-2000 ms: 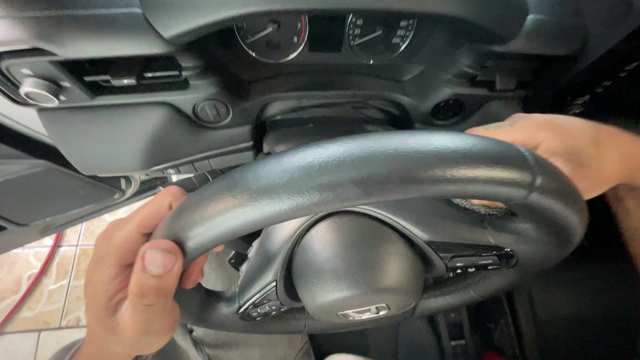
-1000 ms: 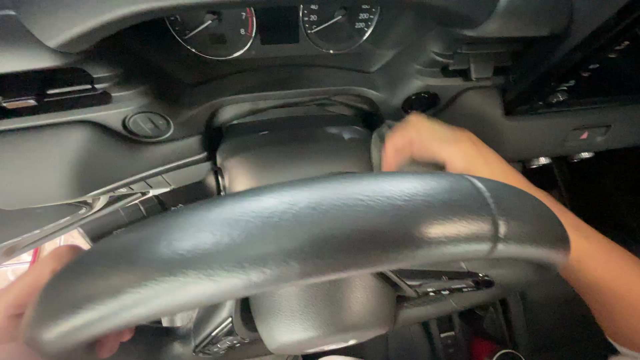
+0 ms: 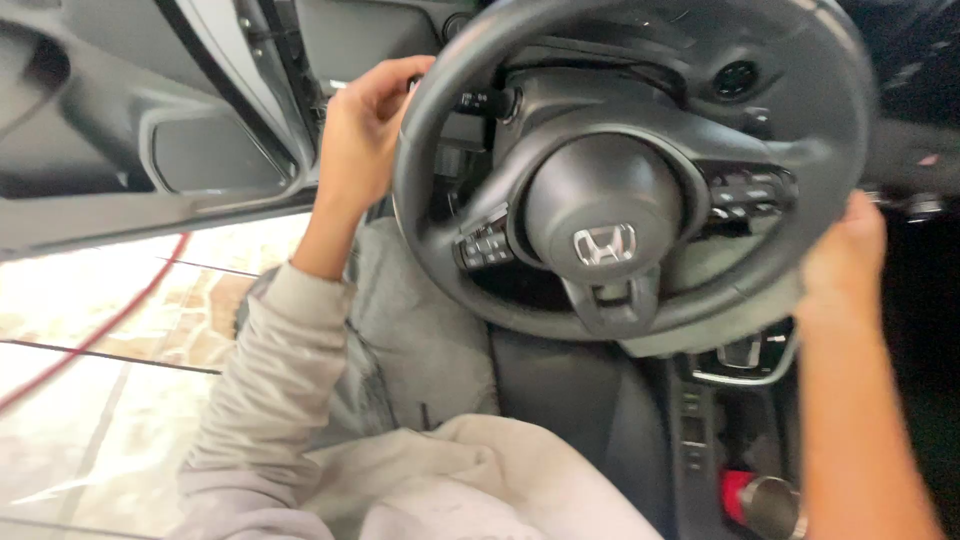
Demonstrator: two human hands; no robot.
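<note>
A black Honda steering wheel [image 3: 604, 240] fills the upper middle of the head view, turned slightly. My left hand [image 3: 367, 135] is behind the wheel's left rim, its fingertips at the end of the stalk [image 3: 484, 101] on the steering column [image 3: 555, 94]; whether they grip it cannot be told. My right hand [image 3: 847, 247] is at the lower right rim, blurred, with part of it hidden behind the wheel. A light grey-green cloth [image 3: 712, 322] shows below and through the rim beside my right hand; its hold on the cloth is unclear.
An open car door [image 3: 217, 150] stands at the left, over a tiled floor [image 3: 142, 420] crossed by a red hose [image 3: 112, 322]. The gear selector [image 3: 742, 356] and centre console [image 3: 690, 442], with a red item and a round metallic one, lie at the lower right.
My left hand has gone from the wheel rim to behind it, by the stalk. My right hand has left the column's right side for the lower right rim. The view has shifted down and left.
</note>
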